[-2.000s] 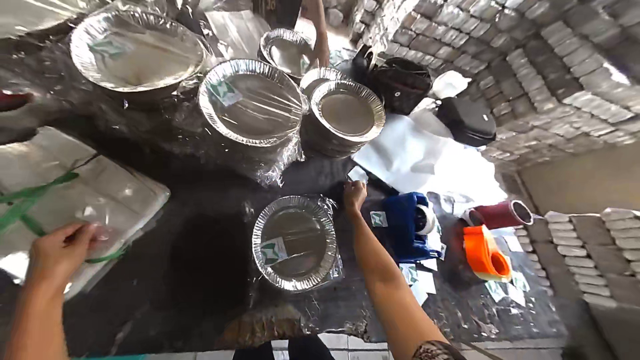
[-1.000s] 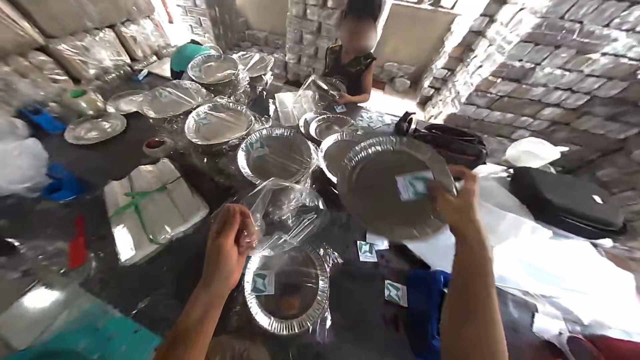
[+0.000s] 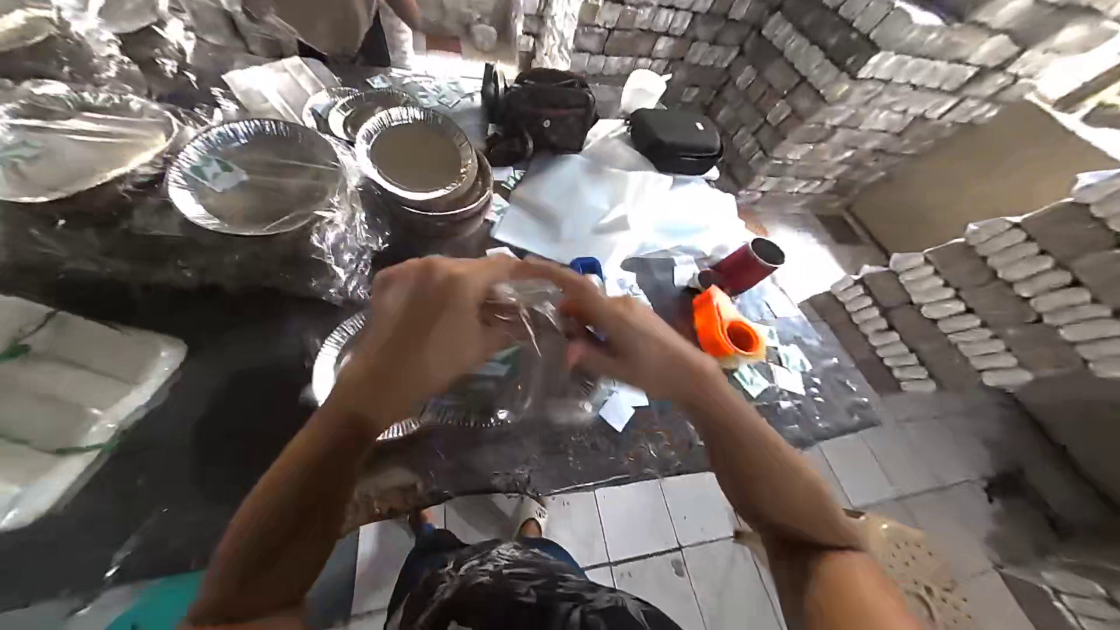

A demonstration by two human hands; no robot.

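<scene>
My left hand [image 3: 433, 328] and my right hand [image 3: 612, 328] are close together over the dark table, both gripping clear plastic film [image 3: 525, 306]. Below them hangs a round foil plate in the film, with a pale printed card [image 3: 499, 360] on it; its outline is blurred. Another foil plate [image 3: 328, 359] lies on the table, mostly hidden behind my left hand and forearm. Behind my hands stands a stack of foil plates [image 3: 416, 156]. A film-wrapped foil plate with a card [image 3: 258, 179] rests left of the stack.
An orange tape dispenser [image 3: 722, 328], a dark red cylinder [image 3: 748, 267] and loose cards [image 3: 617, 407] lie on the right. White sheets [image 3: 612, 206], a black bag [image 3: 547, 114] and a black case [image 3: 675, 140] are behind. A wrapped white bundle [image 3: 79, 394] sits left. A person [image 3: 337, 22] is at the back.
One second ago my right hand held a foil plate with a card up at the right and my left hand held film. Now both hands are together on the film. The view has tipped downward.
</scene>
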